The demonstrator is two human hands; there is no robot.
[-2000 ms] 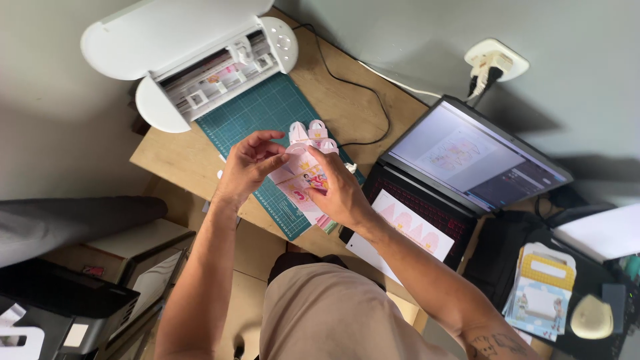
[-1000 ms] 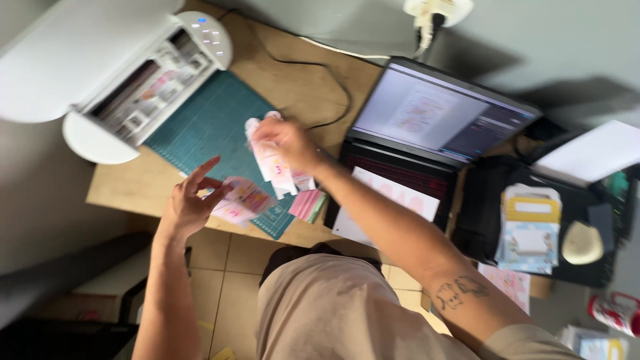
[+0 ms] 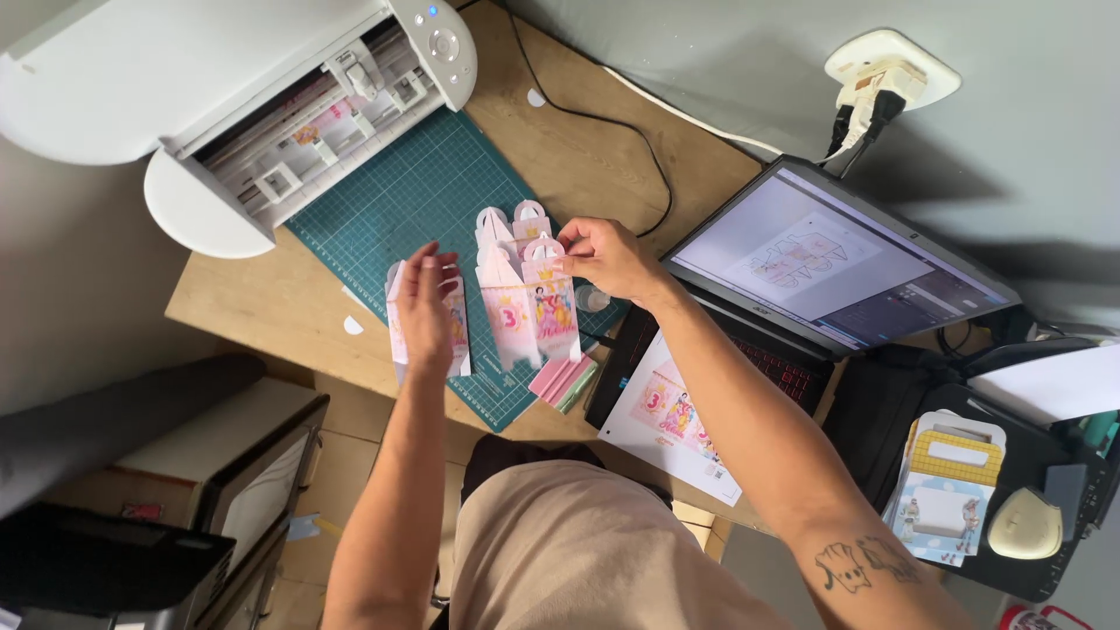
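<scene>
A pink printed paper box blank with scalloped handle tabs (image 3: 530, 306) stands over the green cutting mat (image 3: 420, 184). My right hand (image 3: 604, 258) has its thumb and fingers at the upper right tab of that blank and appears to pinch it. Another pink printed card piece (image 3: 460, 324) lies near the mat's left edge. My left hand (image 3: 426, 306) is over this piece with its fingers apart; whether the palm touches it cannot be told. Pink and green scraper-like blocks (image 3: 564, 382) lie just below the blank.
A white cutting machine (image 3: 297, 131) stands behind the mat. At right an open laptop (image 3: 840, 254) has a printed sheet (image 3: 656, 411) across its keyboard. A black cable (image 3: 652, 149) curves over the wooden table (image 3: 560, 157). Finished-looking card boxes (image 3: 949, 490) lie farther right.
Two seconds ago both hands were together at the pink paper pieces. Now they are apart, with one piece under the left hand and the other by the right hand.
</scene>
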